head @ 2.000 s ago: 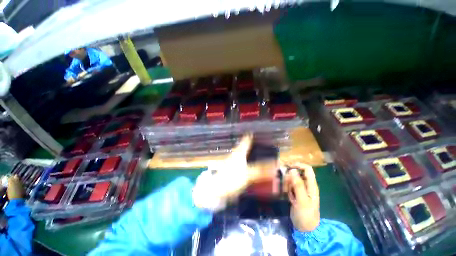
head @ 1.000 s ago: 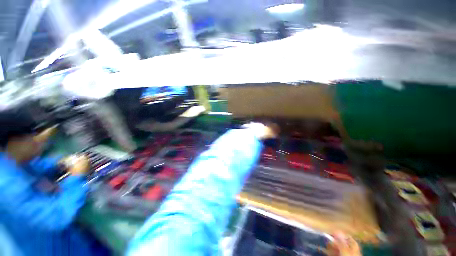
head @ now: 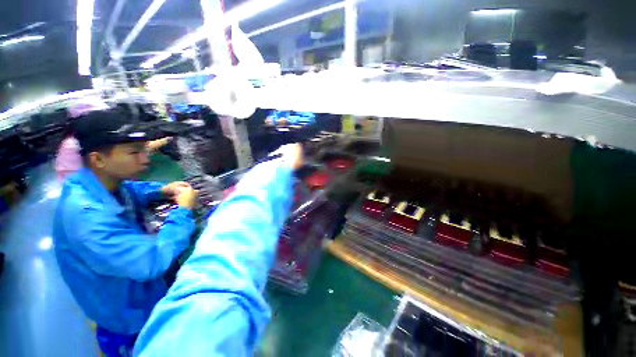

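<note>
My left arm reaches forward over the left stack of clear blister trays [head: 296,244]. My left hand [head: 293,155] is small and blurred at its far side, and its grip is unclear. Red devices [head: 317,180] show beside the hand. The back stack of clear trays [head: 446,268] holds red devices with pale-framed screens [head: 455,229]. The lens tray [head: 432,328], with dark panels and a pale edge, is cut off by the bottom edge. My right hand is not in view.
A person in a blue smock and black cap [head: 115,237] works at the left. A pale shelf [head: 446,97] crosses above, with a post [head: 238,143] at the left. Brown cardboard [head: 481,157] stands behind the back stack. Crinkled clear film [head: 359,338] lies beside the lens tray.
The view has swung left. My left hand has moved from the centre, past the back stack, to the left stack. The back stack's top shows pale-framed screens instead of black ones. My right hand has left view.
</note>
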